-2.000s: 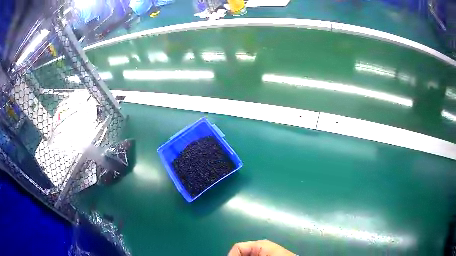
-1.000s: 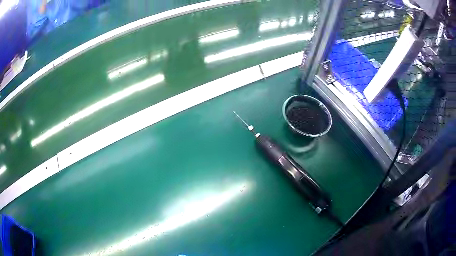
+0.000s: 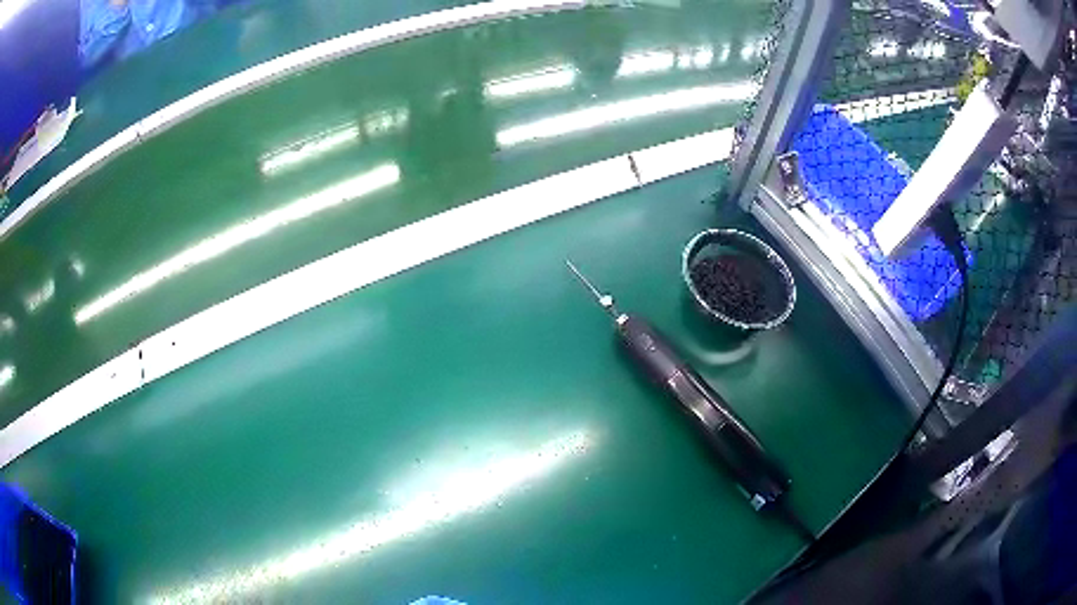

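Observation:
A black electric screwdriver (image 3: 703, 411) lies on the green bench top, its thin silver bit (image 3: 588, 284) pointing up and left. Its black cord (image 3: 866, 490) runs from its lower end towards the right. A small round bowl (image 3: 739, 279) with a pale rim stands just above and right of it, holding small dark grains. A blue parts bin (image 3: 36, 547) is cut off at the lower left corner. Neither of my hands can be made out. A small light blue shape at the bottom edge is too cut off to identify.
A mesh partition with an aluminium post (image 3: 789, 101) stands at the right. Behind it are a blue tray (image 3: 860, 195) and a white power strip (image 3: 948, 175). A white metal strip (image 3: 390, 258) separates the bench from the curved green conveyor belt (image 3: 443, 148). Blue clothing shows at the upper left.
The view first swung right, from the parts bin to the screwdriver and bowl, then shifted slightly. The hand at the bottom edge two seconds ago is out of view.

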